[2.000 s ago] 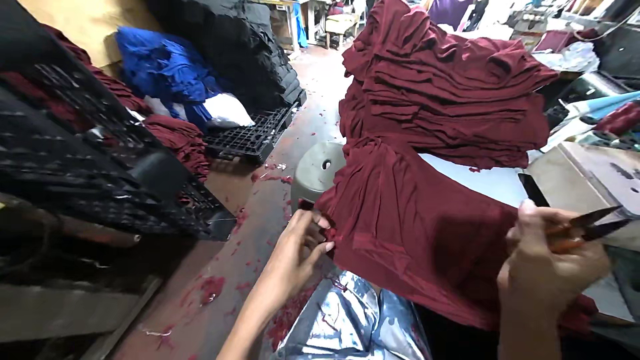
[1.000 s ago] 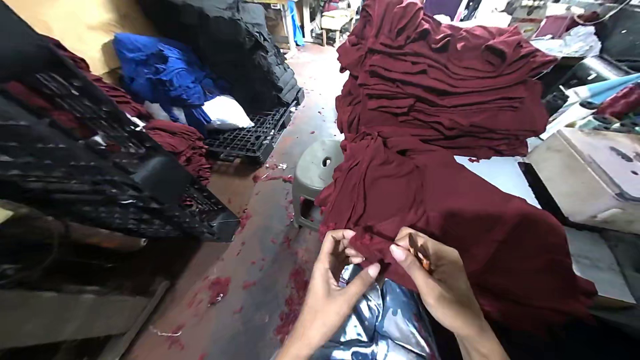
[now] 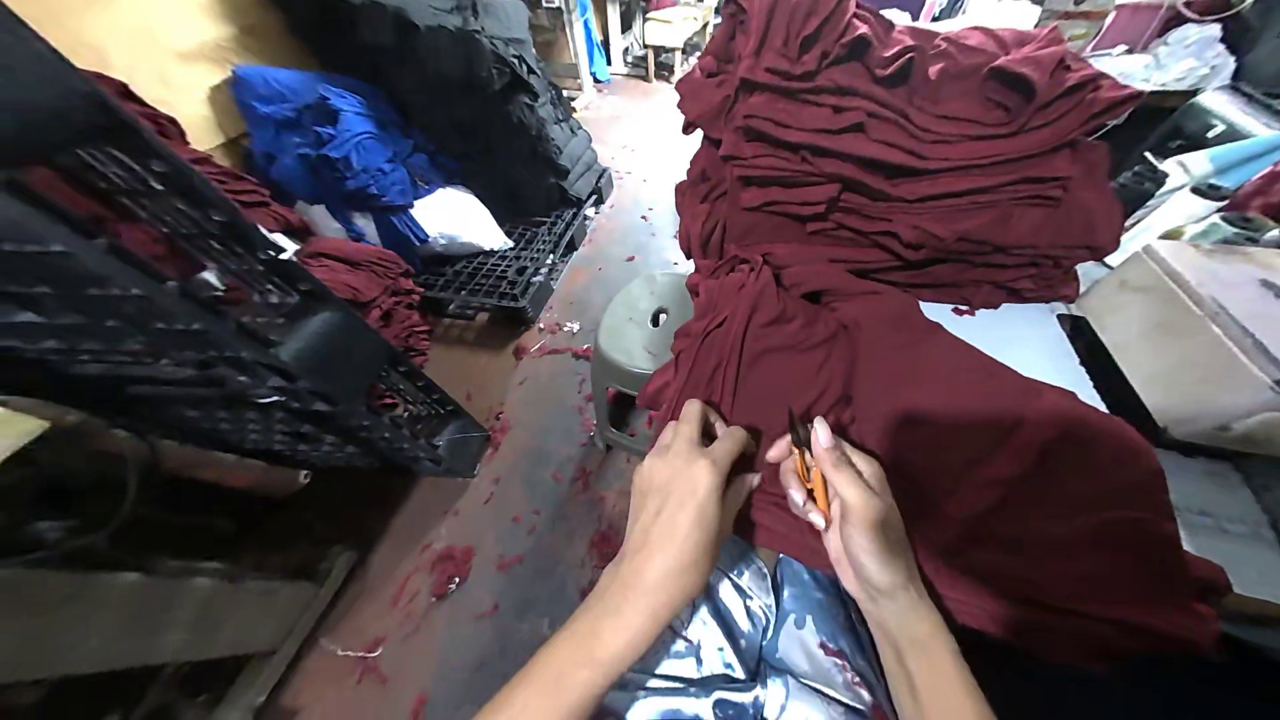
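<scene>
A maroon knit garment [image 3: 960, 440] lies spread over the work surface and hangs over its near edge. My left hand [image 3: 690, 480] pinches the cloth near its left edge, fingertips partly hidden in the folds. In my right hand [image 3: 850, 510] is a pair of thread snips [image 3: 812, 475] with orange handles and dark blades, which point up and away just right of my left fingers. Behind the garment rises a tall stack of folded maroon garments [image 3: 900, 190]. Shiny silver-blue patterned fabric [image 3: 740, 640] shows below the cloth, over my lap.
A grey plastic stool [image 3: 640, 330] stands left of the cloth. Black plastic pallets [image 3: 500, 270] carry blue cloth [image 3: 330, 140] and a black fabric stack [image 3: 440, 100]. Maroon scraps [image 3: 450, 570] litter the floor. At the right stands a beige machine housing [image 3: 1190, 330].
The snips, low in my right palm a second ago, now point forward between the fingers. Both hands have shifted slightly apart; two seconds ago my right hand was farther right with the snips.
</scene>
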